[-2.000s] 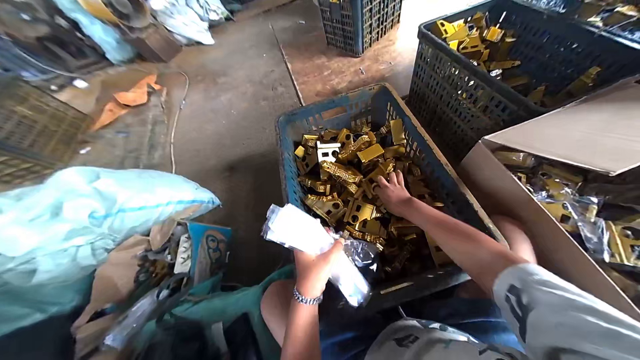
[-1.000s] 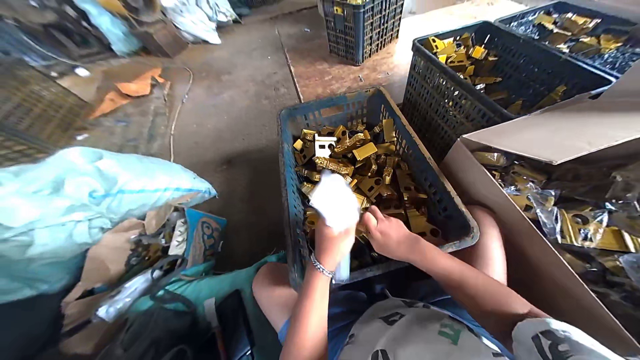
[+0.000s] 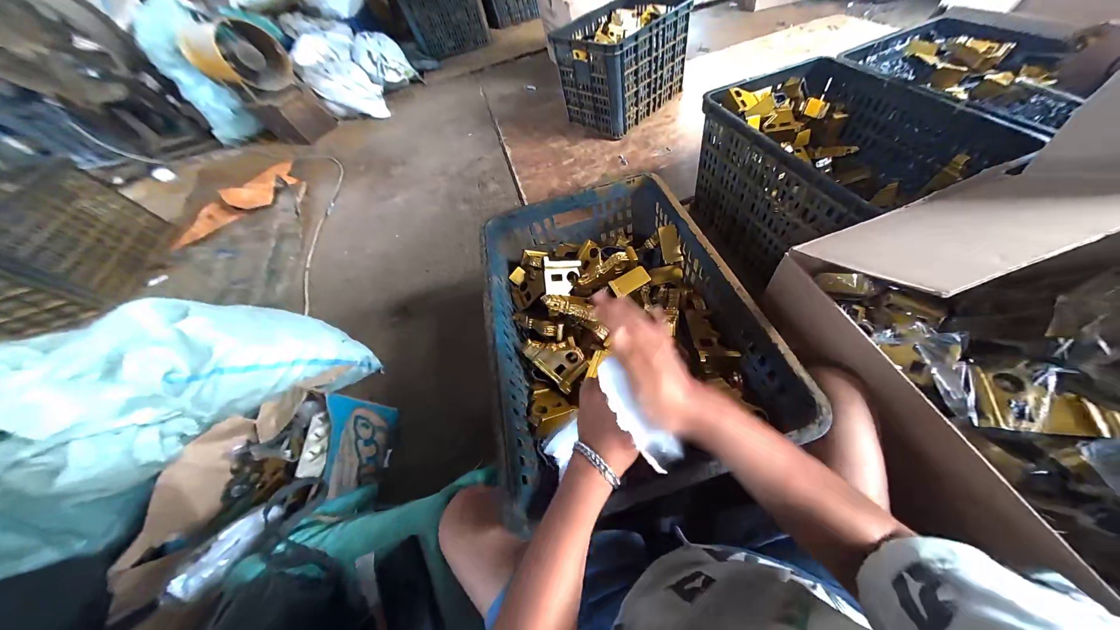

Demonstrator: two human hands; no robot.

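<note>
A blue plastic crate (image 3: 752, 302) between my knees holds a heap of gold-coloured metal brackets (image 3: 560, 359). My left hand (image 3: 604, 429), with a bracelet at its wrist, grips a bunch of white, thin plastic bags (image 3: 626, 416) over the near part of the crate. My right hand (image 3: 647, 359), blurred, lies across the upper side of the bags, fingers stretched towards the brackets. Whether it holds anything cannot be told. One silvery bracket (image 3: 560, 276) lies on the heap near the crate's far end.
At right stands an open cardboard box (image 3: 927, 455) of plastic-wrapped gold parts (image 3: 1015, 398). Behind it are dark crates (image 3: 779, 192) with more gold pieces. A pale blue sack (image 3: 175, 350) lies at left, beside a blue printed carton (image 3: 359, 442). A cord (image 3: 319, 227) runs along the floor.
My right hand was down among the brackets two seconds ago, then came back beside my left hand; now it reaches forward across the white bags. My left hand still grips the bags.
</note>
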